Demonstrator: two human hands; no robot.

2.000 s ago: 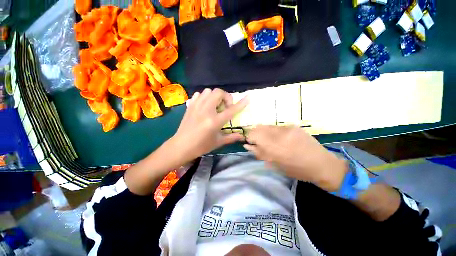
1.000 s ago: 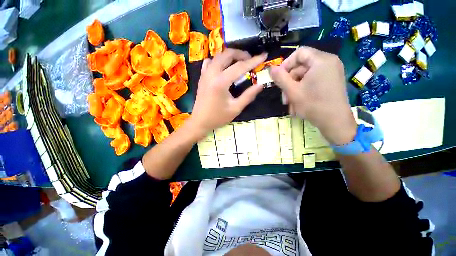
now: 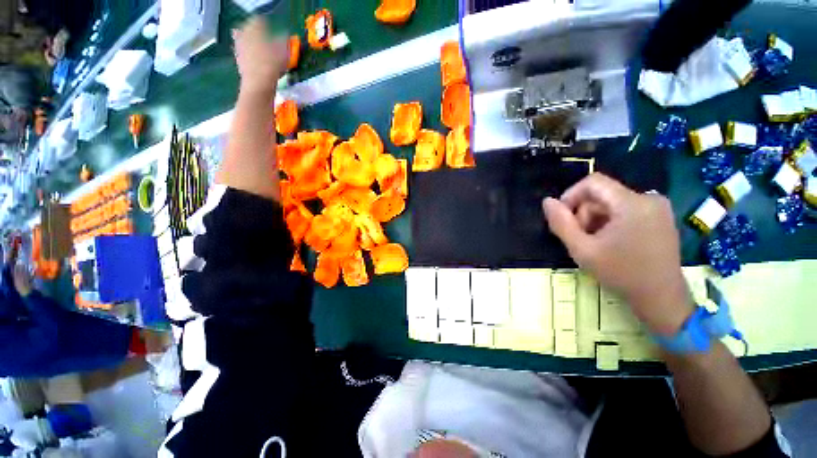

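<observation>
My left hand (image 3: 260,52) is blurred, stretched out past the pale rail at the upper left; whether it holds anything cannot be told. Beside it, beyond the rail, lies an orange housing (image 3: 318,27) with a small white block (image 3: 339,41) at its edge. My right hand (image 3: 618,237) is curled over the right part of the black mat (image 3: 484,210), thumb and forefinger together, with nothing visible between them. No housing shows on the mat. A heap of orange housings (image 3: 345,201) lies left of the mat. The cream pad sheet (image 3: 528,304) lies along the front edge.
The white machine (image 3: 555,98) stands behind the mat, with a crumpled white cloth (image 3: 685,80) beside it. Blue boards (image 3: 735,231) with white batteries (image 3: 708,215) are piled at the right. Stacked sheets (image 3: 186,183) stand at the left. Another person's blue sleeve (image 3: 63,344) shows at the far left.
My left hand has moved from the mat to beyond the rail. The orange housing that was between my hands is gone from the mat. My right hand is lower relative to the machine. The view has swung left.
</observation>
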